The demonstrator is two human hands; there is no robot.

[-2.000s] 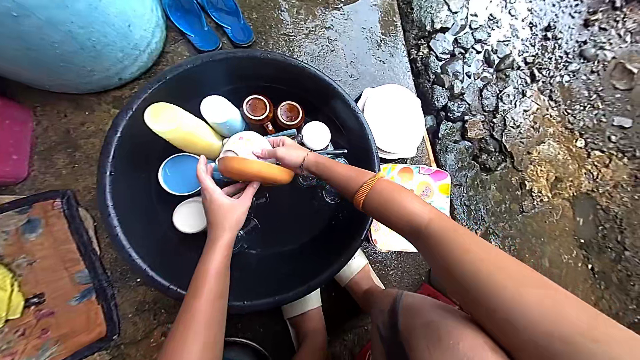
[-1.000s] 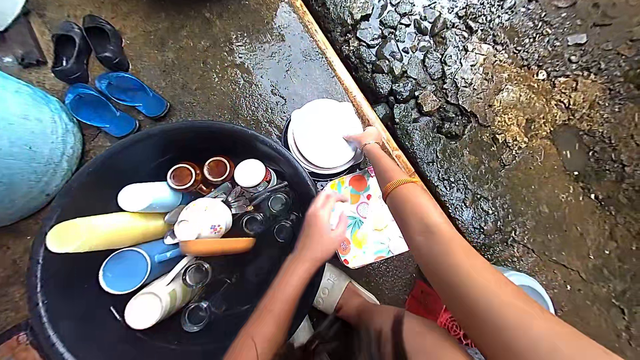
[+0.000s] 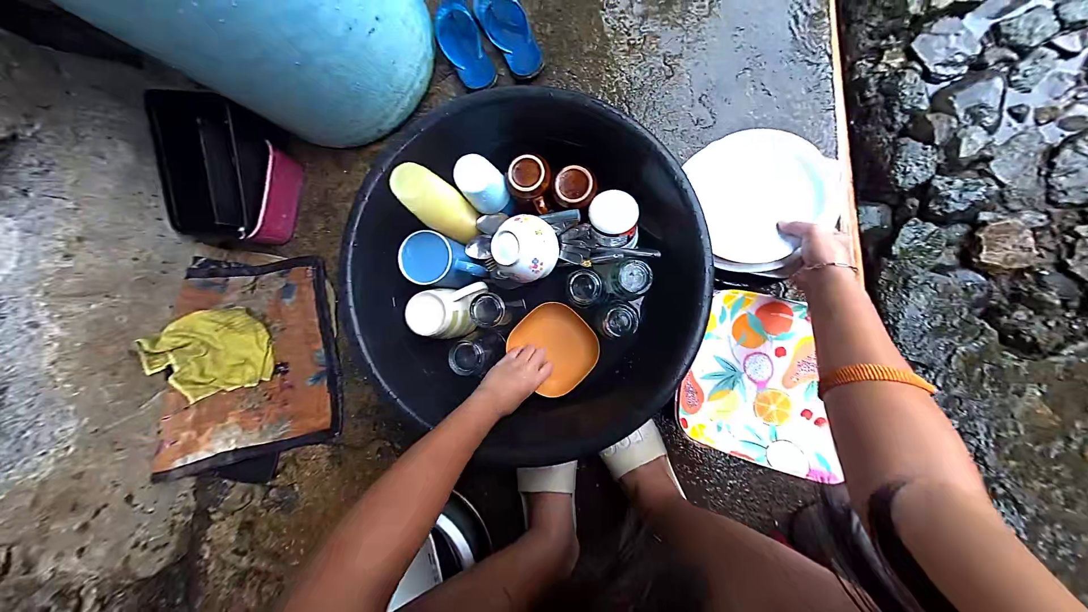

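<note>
In the round black plastic tub (image 3: 527, 425), my left hand (image 3: 514, 378) rests with its fingers on the orange square dish (image 3: 565, 340); whether they grip its edge I cannot tell. My right hand (image 3: 818, 246) has hold of the edge of the stacked white plates (image 3: 752, 191), right of the tub. Around the dish are glass cups (image 3: 618, 320), a blue mug (image 3: 425, 257), a pale mug (image 3: 432, 313), brown mugs (image 3: 529, 172), a flowered white bowl (image 3: 529, 248), a white-lidded jar (image 3: 614, 212), a yellow tumbler (image 3: 433, 202) and metal cutlery (image 3: 608, 252).
A fruit-patterned tray (image 3: 756, 382) lies below the plates. Left of the tub are a yellow cloth (image 3: 217, 353) on a mat (image 3: 297, 297) and a black and pink container (image 3: 276, 195). A large light-blue drum (image 3: 340, 68) and blue flip-flops (image 3: 508, 34) are beyond it. Rocks (image 3: 977, 93) border the right edge.
Two seconds ago both hands held the orange dish over the tub. Now it lies lower in the tub by my left hand, and my right hand has moved right to the plates.
</note>
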